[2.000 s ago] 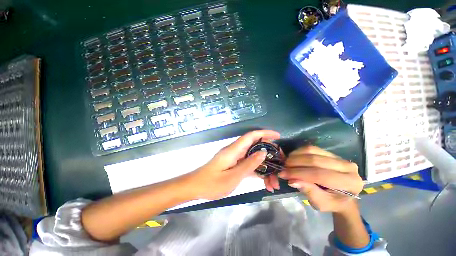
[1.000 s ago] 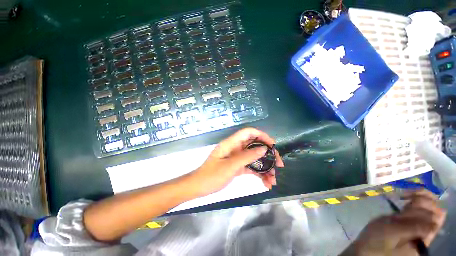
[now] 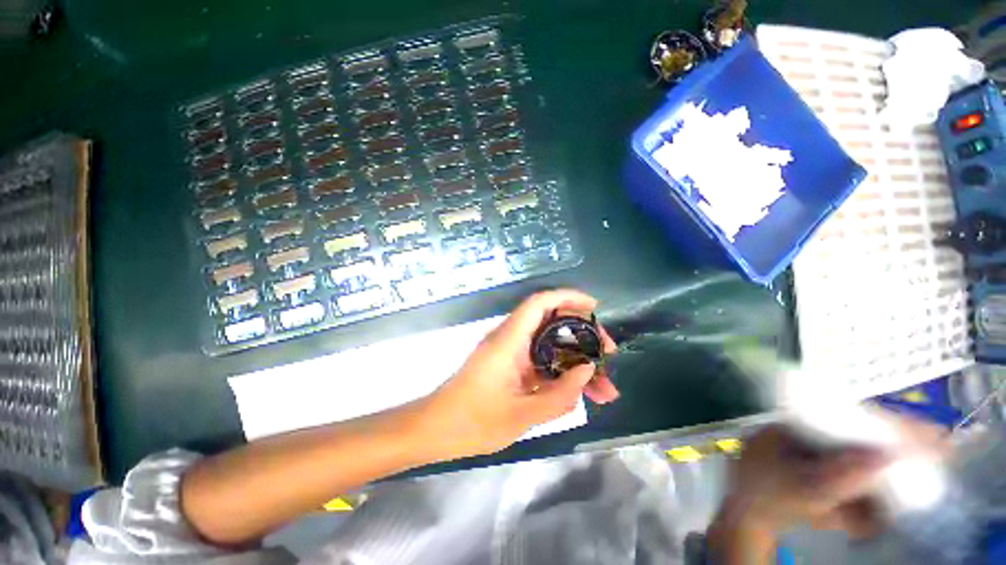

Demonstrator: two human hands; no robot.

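My left hand (image 3: 513, 370) holds a round black and gold housing sub-assembly (image 3: 566, 347) between its fingers, above the right end of the white paper sheet (image 3: 320, 381). My right hand (image 3: 822, 475) is at the lower right, strongly blurred. It is closed around a thick white syringe (image 3: 827, 414) that points up and left, its tip blurred. The syringe is apart from the housing. I cannot see tweezers.
A clear blister tray (image 3: 364, 177) with small flat parts lies ahead. A blue bin (image 3: 816, 204) holds white pieces, with two round housings (image 3: 675, 55) behind it. A marked white sheet (image 3: 883, 254), a blue controller (image 3: 980, 166) and a white cloth (image 3: 930, 68) are right; stacked trays (image 3: 42, 309) left.
My right hand has left the housing, moved right, and now has the white syringe, lifted from the right side. My left hand still holds the housing, now turned differently.
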